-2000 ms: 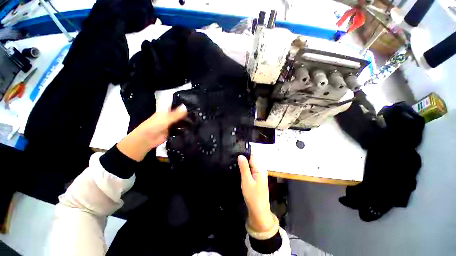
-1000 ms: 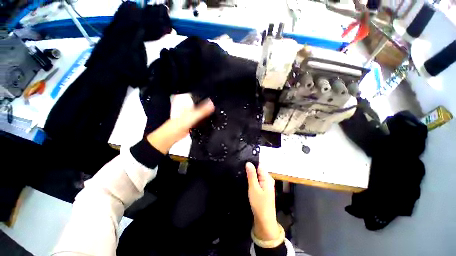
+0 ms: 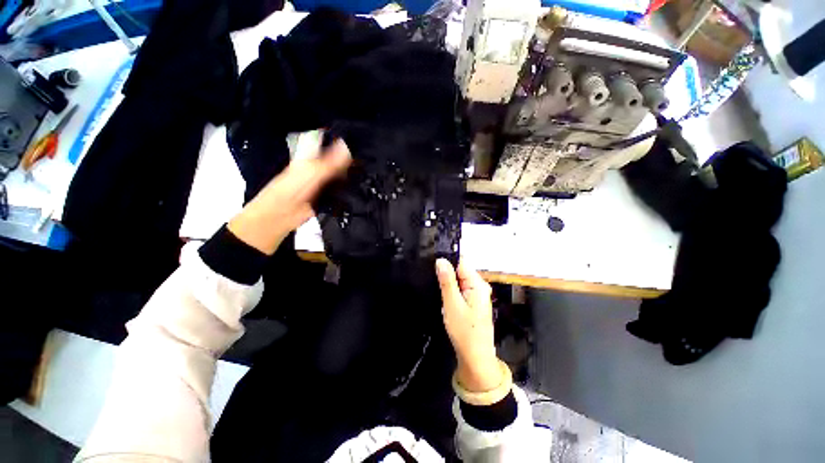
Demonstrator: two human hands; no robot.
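Observation:
The black garment piece (image 3: 384,194) with small shiny dots lies on the white table, its right edge along the overlock machine (image 3: 552,118), and hangs over the table's front edge. My left hand (image 3: 294,194) lies at the garment's left side, slightly blurred, with its fingertips on the cloth; whether it grips is not clear. My right hand (image 3: 466,312) pinches the garment's right edge between thumb and fingers just below the needle area, near the table's front edge. The needle and presser foot are hard to make out.
A long black heap (image 3: 149,154) lies at the left. Orange-handled scissors (image 3: 43,146) are on the neighbouring table. Bunched black cloth (image 3: 728,253) hangs at the table's right end beside a small yellow box (image 3: 800,159). A black thread cone (image 3: 803,50) stands upper right.
The view has shifted, so the table and machine sit higher in the picture. My left hand stays at the garment's left side and my right hand stays at its right edge.

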